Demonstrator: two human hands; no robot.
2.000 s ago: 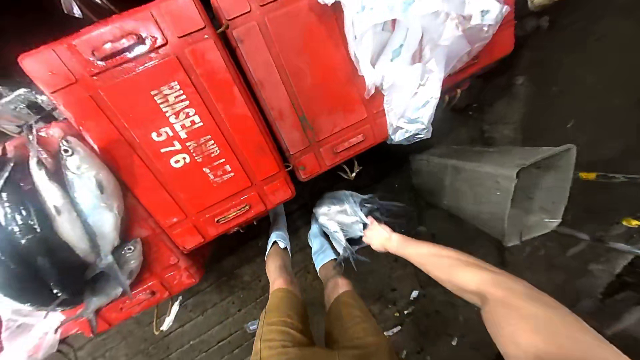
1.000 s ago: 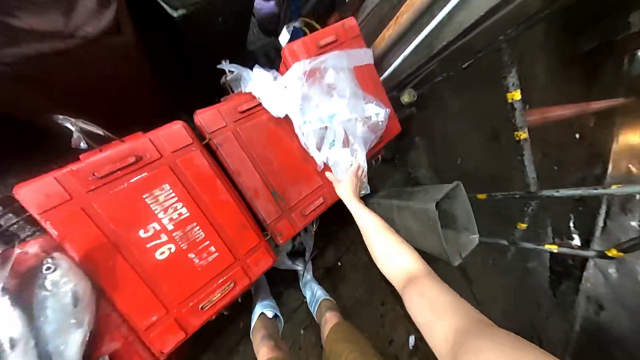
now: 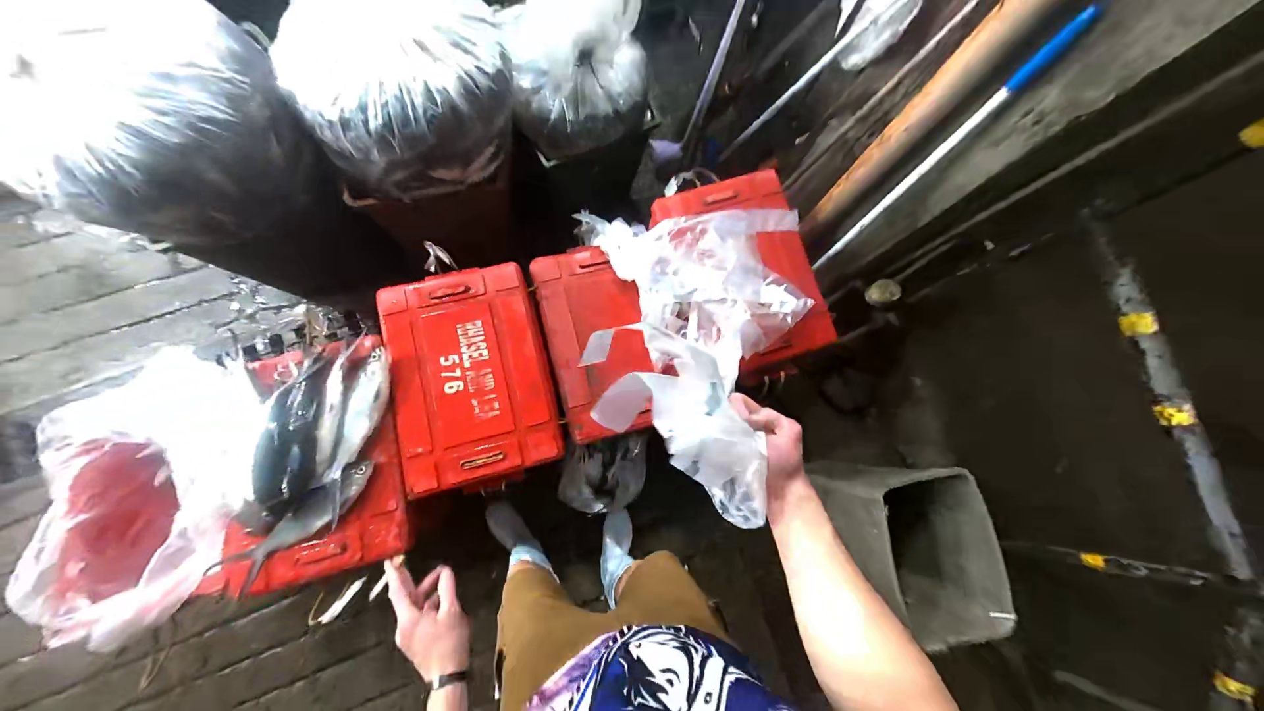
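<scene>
My right hand point(image 3: 772, 441) grips the lower edge of a translucent plastic bag point(image 3: 703, 420), which hangs over the front of a red crate lid point(image 3: 592, 314) beside more crumpled plastic point(image 3: 716, 276). Low at the left, my left hand point(image 3: 433, 620) holds nothing, its fingers apart, near the front edge of the leftmost red crate point(image 3: 380, 523). Several fish point(image 3: 336, 415) lie on that crate. Between the two is a red crate with white lettering point(image 3: 425, 385). A dark plastic bag point(image 3: 604, 472) with unclear contents sits on the floor by my feet.
Bins topped with filled plastic bags point(image 3: 395, 89) stand behind the crates. A pinkish plastic bag point(image 3: 118, 513) lies at far left. A grey rectangular container point(image 3: 948, 563) rests on its side at right. A blue-handled pole point(image 3: 928, 163) and metal bars with yellow bands point(image 3: 1175, 415) are further right.
My right hand has pulled part of the plastic toward me off the crates. Two seconds ago it was at a bagged bundle by my feet. My left hand has come into view.
</scene>
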